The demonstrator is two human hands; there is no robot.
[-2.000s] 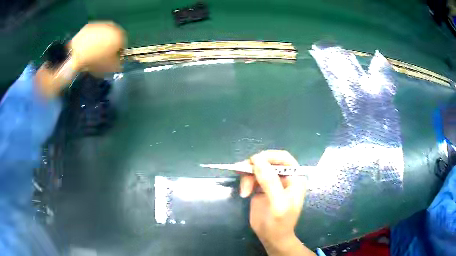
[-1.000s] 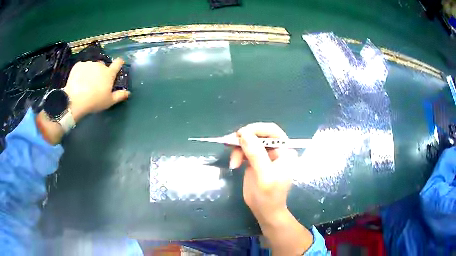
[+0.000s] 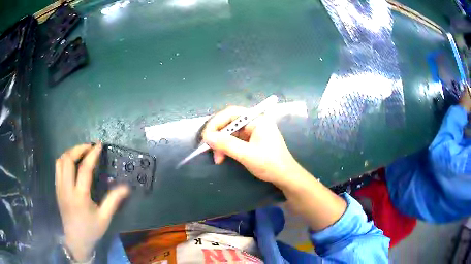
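A black part [image 3: 129, 166] with several round recesses lies on the dark green mat at the lower left. My left hand [image 3: 82, 191] is at its left end, fingers on its upper left edge and the blurred thumb at its lower edge. My right hand [image 3: 242, 136] holds silver tweezers [image 3: 238, 124] with a row of holes. Their tip points down-left, a little right of the part. A narrow whitish strip [image 3: 175, 130] with small ring outlines lies above the tweezer tip, partly hidden behind my right hand.
More black parts [image 3: 69, 61] lie at the upper left, beside a wrinkled black plastic sheet [image 3: 15, 103] along the left edge. Shiny clear sheets [image 3: 356, 93] overlap at the right. A person's blue sleeve [image 3: 444, 139] and a red stool [image 3: 390, 211] are at the right.
My left hand has come from the black parts at the upper left to the near mat, with a black part at it. My right hand has turned the tweezers down-left. The view has shifted.
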